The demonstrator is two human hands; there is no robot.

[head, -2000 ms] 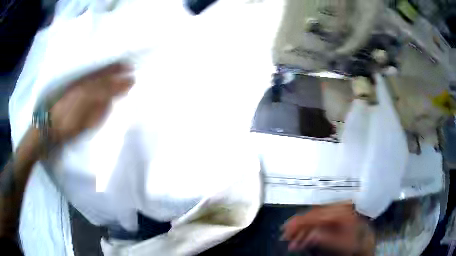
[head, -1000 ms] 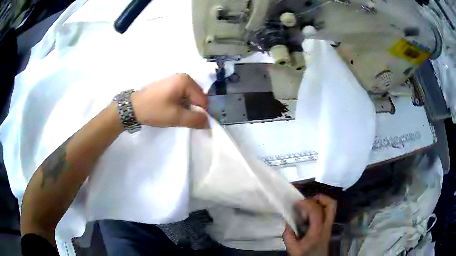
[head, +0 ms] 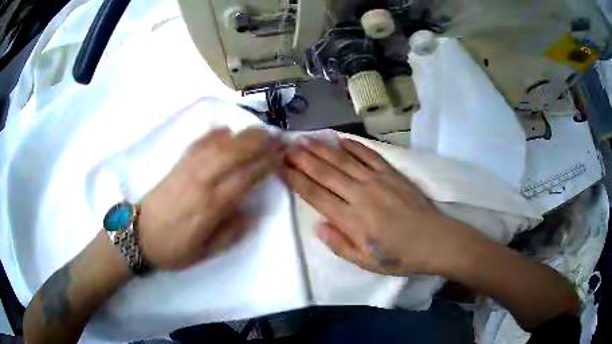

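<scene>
White fabric panels (head: 74, 154) lie spread over the table under both hands. A seam (head: 300, 248) runs from between the hands towards the wearer, with a creamier panel (head: 349, 285) on its right. My left hand (head: 208, 195), blurred, rests on the cloth left of the seam with bent fingers; whether it pinches the cloth is hidden. My right hand (head: 369, 201) lies flat on the cream panel, fingertips close to the left hand's. The presser foot (head: 276, 111) is just beyond the fingertips, at the cloth's far edge.
The cream sewing machine head (head: 235, 40) stands ahead, with tension knobs (head: 368, 93) on its right. A white cloth piece (head: 460, 107) hangs from the machine. A dark curved bar (head: 97, 44) is at upper left. The printed ruler (head: 553, 181) and pale scraps (head: 584, 282) are at right.
The cream panel, earlier held up between both hands, now lies flat across the table and covers much of the metal plate. My right hand has moved up beside my left hand. The view is closer.
</scene>
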